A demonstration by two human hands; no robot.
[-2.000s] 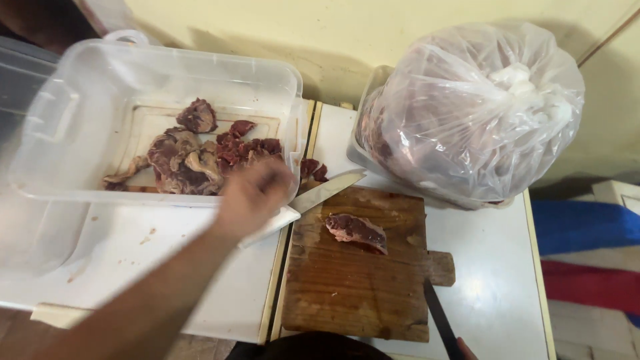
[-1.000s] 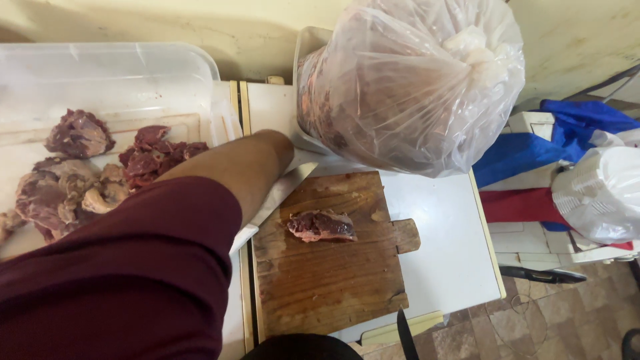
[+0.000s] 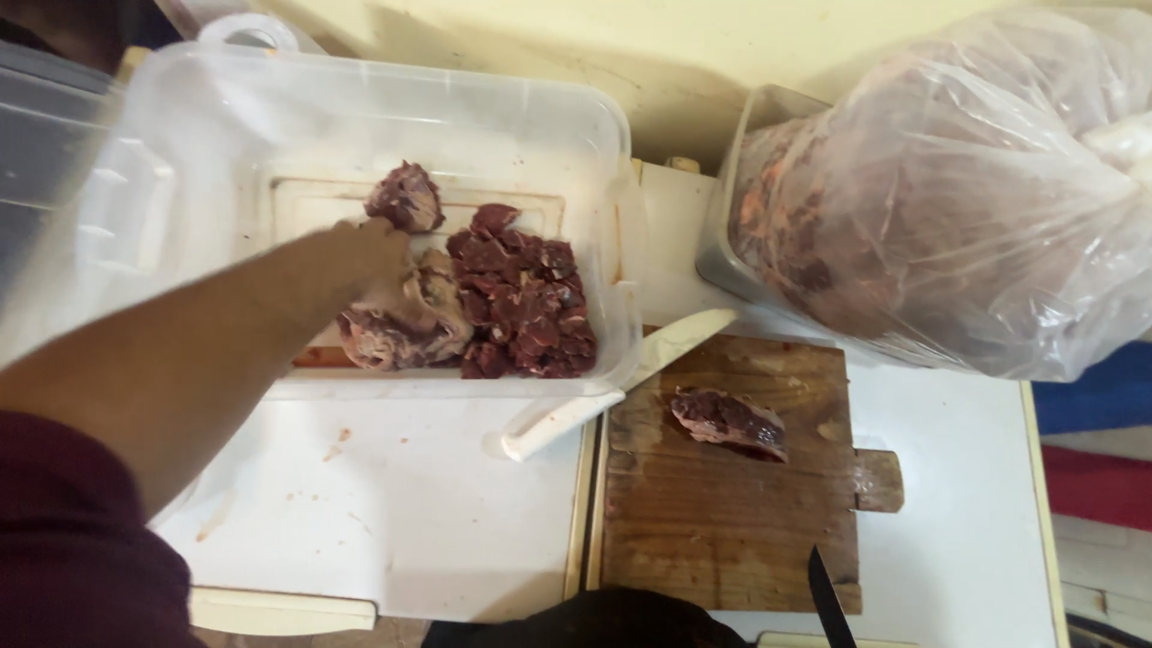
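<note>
My left hand is inside the clear plastic tub, over a large pale, fatty piece of meat; whether the fingers grip it is not plain. A smaller meat chunk lies just beyond the hand, and a pile of cut red meat lies to its right. On the wooden cutting board rests a strip of meat. My right hand is out of view; a dark knife blade reaches in from the bottom edge over the board's near right corner.
A white-handled knife lies between tub and board, its blade pointing up and right. Behind the board, a large plastic bag of meat bulges out of a rectangular container. A roll of tape stands behind the tub.
My left hand was near the cutting board's far left corner a second ago and has moved left into the tub. The meat strip still lies on the board.
</note>
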